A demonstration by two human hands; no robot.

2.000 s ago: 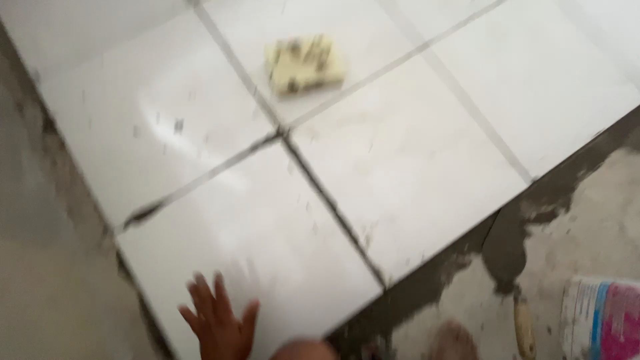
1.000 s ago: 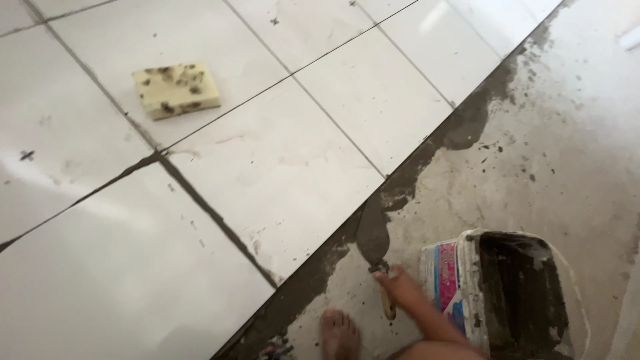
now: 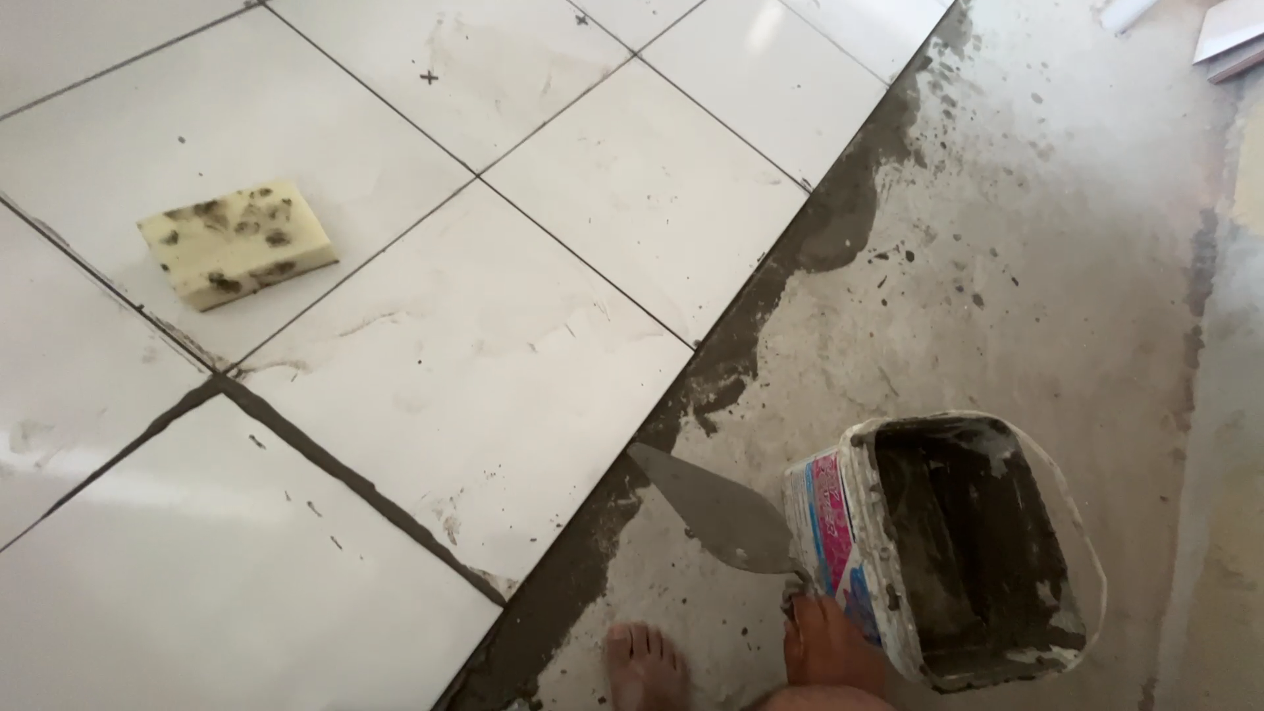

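My right hand (image 3: 831, 642) is at the bottom, beside a plastic bucket (image 3: 884, 553), closed around the handle of a pointed trowel (image 3: 716, 509). The handle is mostly hidden by the hand. The trowel's grey blade points up and left, its tip by the mortar-smeared edge of the white floor tiles (image 3: 553, 326). Dark wet mortar (image 3: 978, 553) coats the inside of the bucket. On the tiles at the left lies a yellow sponge (image 3: 242, 242) with dark smudges. Grey grout fills the wide joint (image 3: 346, 479) at the lower left. My left hand is out of view.
A bare foot (image 3: 647, 667) stands on the rough concrete floor (image 3: 849, 355) left of my right hand. A band of wet mortar (image 3: 726, 355) runs along the tile edge. Pale flat pieces (image 3: 1229, 39) lie at the upper right corner.
My left hand, over the lower left tile two seconds ago, has left the view. My right hand came in and took hold of the trowel, which lay by the bucket. The view has shifted right.
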